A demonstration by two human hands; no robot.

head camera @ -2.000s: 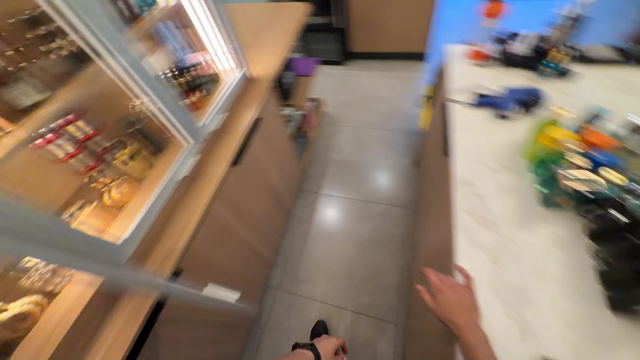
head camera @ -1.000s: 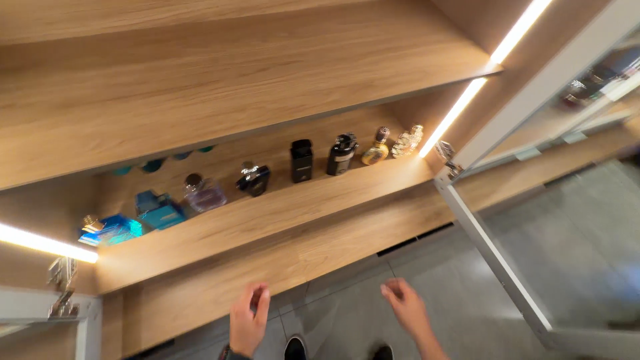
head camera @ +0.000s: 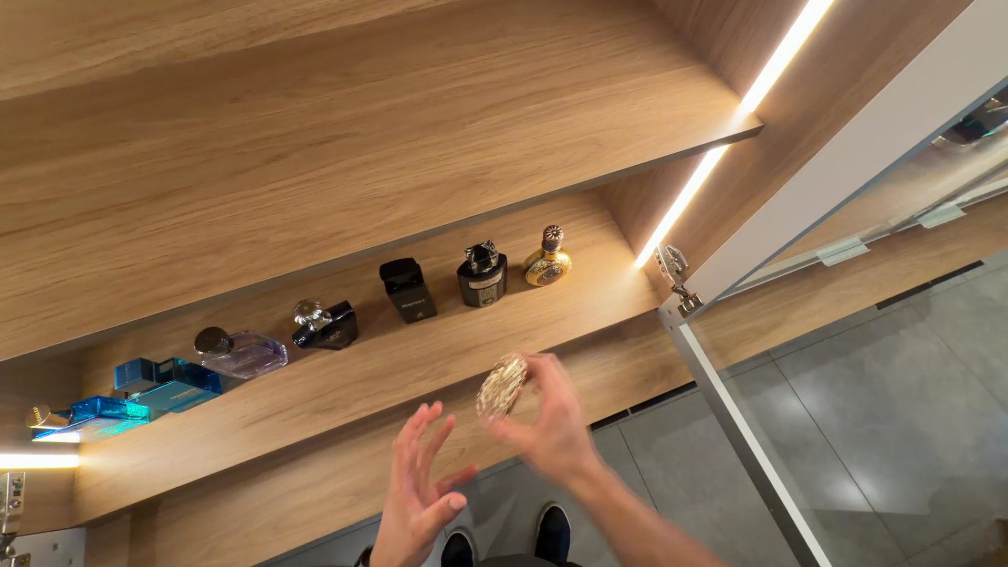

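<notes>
My right hand [head camera: 551, 425] grips an ornate gold perfume bottle [head camera: 502, 386] in front of the lower shelf. To its left, my left hand [head camera: 417, 488] is raised with fingers spread and holds nothing. Perfume bottles stand in a row on the wooden shelf: a round gold bottle [head camera: 548, 260], a dark oval bottle [head camera: 483, 276], a black rectangular bottle [head camera: 407, 290], a black bottle with a clear round stopper [head camera: 327, 324], a pale purple bottle [head camera: 244, 353], a teal bottle [head camera: 169, 384] and a blue bottle with a gold cap [head camera: 90, 417].
An upper wooden shelf [head camera: 354, 157] overhangs the row. Light strips [head camera: 683, 206] run along the cabinet sides. An open glass door with a metal frame [head camera: 748, 441] stands at the right, by its hinge [head camera: 677, 279]. Grey floor tiles [head camera: 835, 417] and shoes [head camera: 553, 531] show below.
The ornate gold bottle stood at the right end of the row and is now in my right hand. My left hand has opened out its fingers. The view swung from the aisle to this cabinet earlier.
</notes>
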